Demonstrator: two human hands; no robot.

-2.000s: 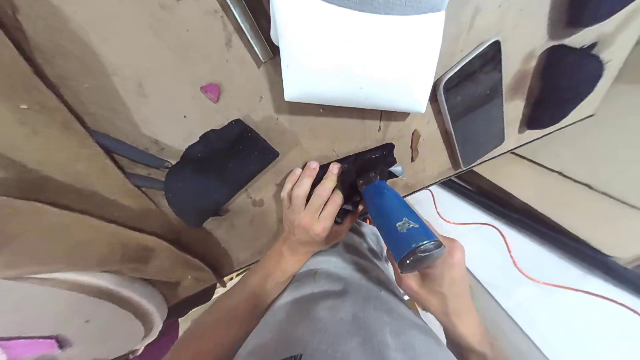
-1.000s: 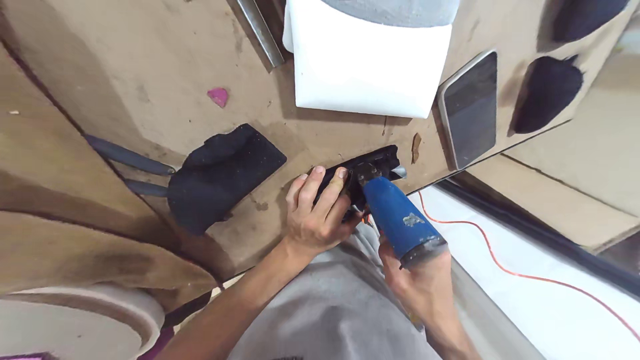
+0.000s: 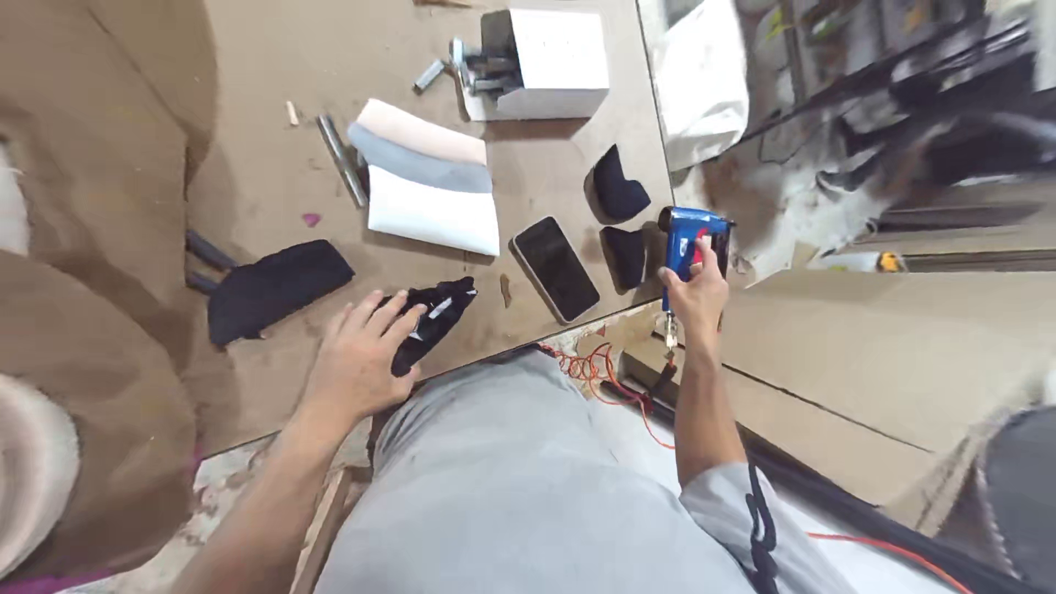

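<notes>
My left hand rests on a black fabric-covered piece near the table's front edge, its fingertips on the left end of it. Pale strips show on that piece. Out to the right, my right hand holds a blue pneumatic stapler by its body, near the table's right edge; a brass fitting joins it below. Left of my left hand, black cloth lies over the grips of a dark-handled tool. Two small black pieces lie beside the stapler.
A smartphone lies near the front edge. Behind are folded white, grey and pink material, a metal bar and an open white box with staple strips. A coiled orange air hose hangs below the edge. Brown material covers the left.
My right hand has carried the blue stapler from the black piece out to the right. My left hand stays at the piece, its fingers now more spread. The view has shifted and takes in more.
</notes>
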